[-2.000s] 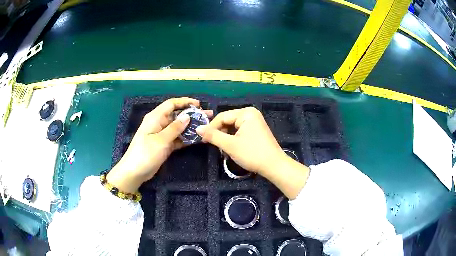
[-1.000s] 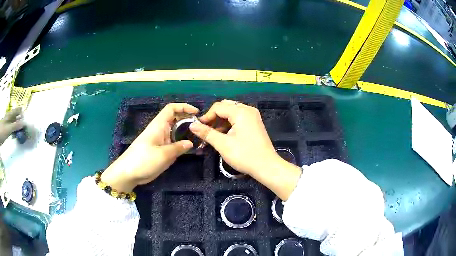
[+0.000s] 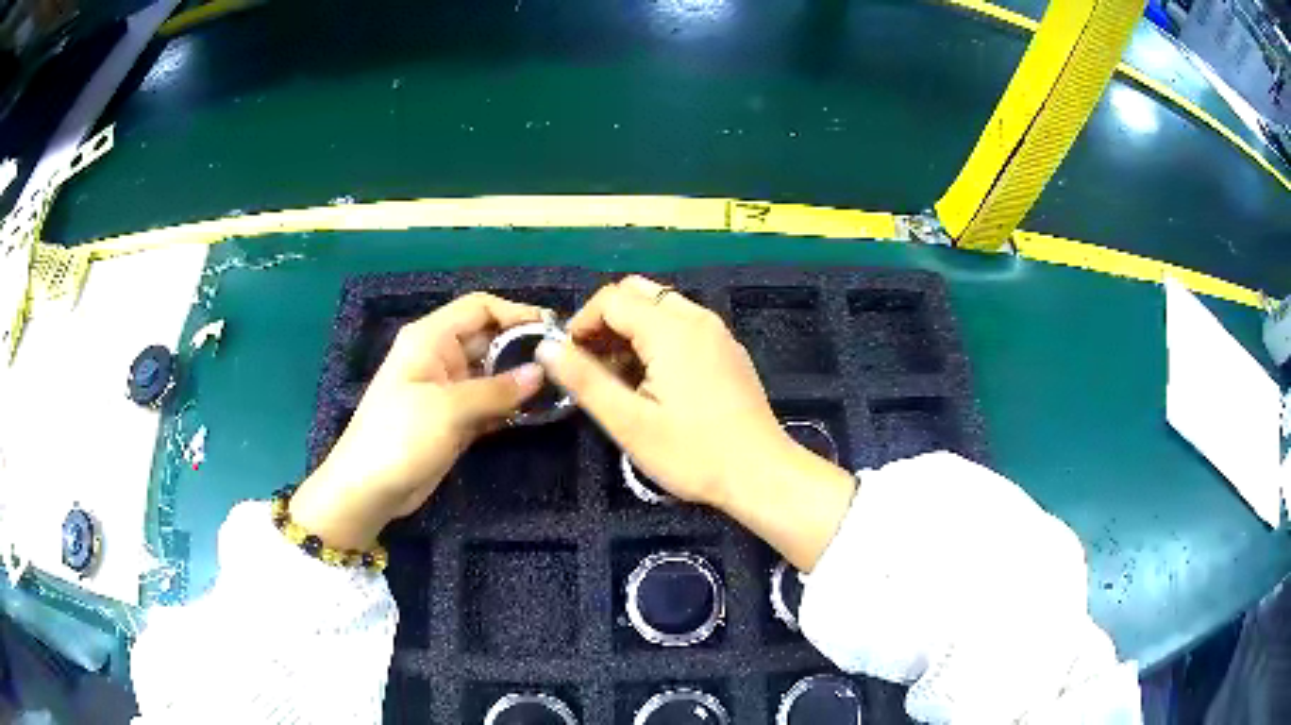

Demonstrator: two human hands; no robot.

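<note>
A silver-rimmed round watch case (image 3: 515, 354) with a dark face is held above the upper left pockets of the black foam tray (image 3: 517, 524). My left hand (image 3: 425, 404) grips it from the left, with the thumb on its face. My right hand (image 3: 680, 390) has its thumb and finger on the right edge of the case, and its fingertips are partly hidden. Several more silver-rimmed watch cases (image 3: 675, 598) sit in tray pockets, face up. Some are partly covered by my right hand and sleeve.
Two black round modules (image 3: 152, 375) lie on the white sheet (image 3: 106, 439) at left. White scraps (image 3: 207, 336) lie beside it. Yellow tape (image 3: 482, 214) runs behind the tray to a yellow-wrapped post (image 3: 1041, 128). A white paper sheet (image 3: 1220, 397) is at right.
The case in my hands has turned since two seconds ago, and the shiny film-like glare on its face no longer shows. Another person's hand reached in at left, and the upper module there is gone.
</note>
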